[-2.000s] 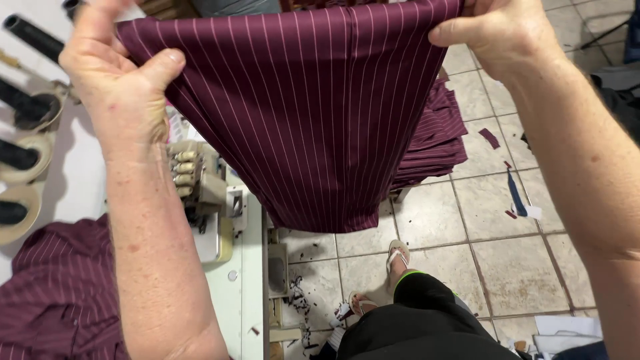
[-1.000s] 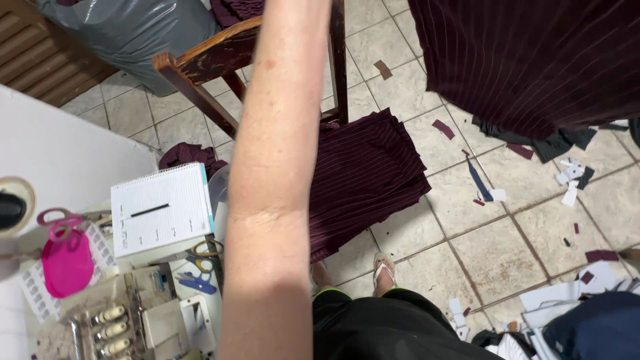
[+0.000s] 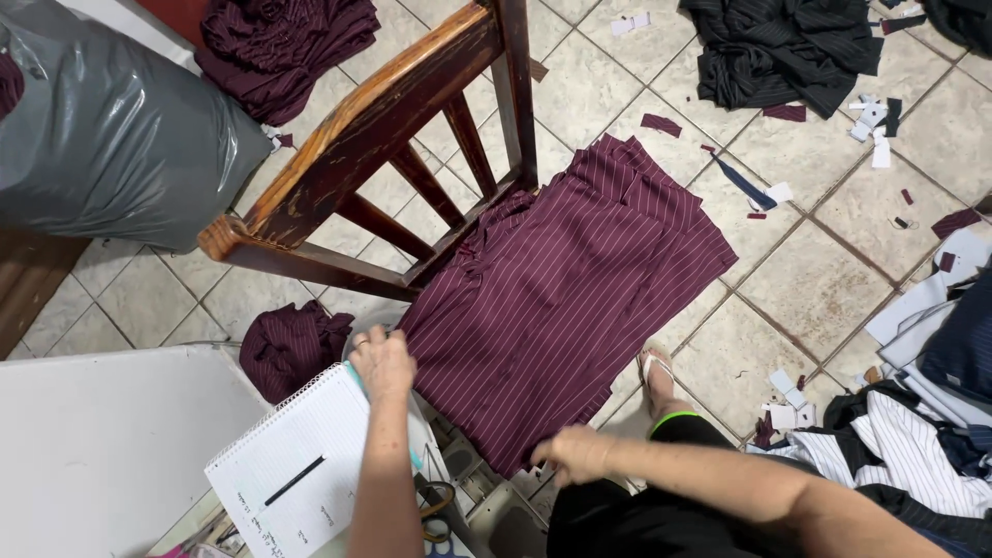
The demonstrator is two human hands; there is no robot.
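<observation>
A stack of maroon pinstriped fabric pieces (image 3: 558, 287) lies spread on the seat of a wooden chair (image 3: 372, 116). My left hand (image 3: 382, 363) is at the stack's left corner, above the edge of a spiral notebook (image 3: 302, 465); whether its fingers pinch the cloth is hard to tell. At the stack's lower edge is my right hand (image 3: 577, 456), blurred, with its fingers curled by the cloth; its grip is unclear. A black pen (image 3: 293, 480) rests on the notebook, which bears handwriting. Scissors (image 3: 436, 511) are partly visible below my left hand.
A grey plastic bag (image 3: 124, 139) bulges at upper left, beside a maroon fabric pile (image 3: 287, 54). Another maroon bundle (image 3: 293, 349) sits near the white table (image 3: 116, 442). Black cloth (image 3: 783, 54) and scraps lie on the tiled floor, with mixed garments (image 3: 914, 442) at lower right.
Two seconds ago both hands held a maroon piece up in front; now both are low at the stack on the chair. The view has shifted toward the chair.
</observation>
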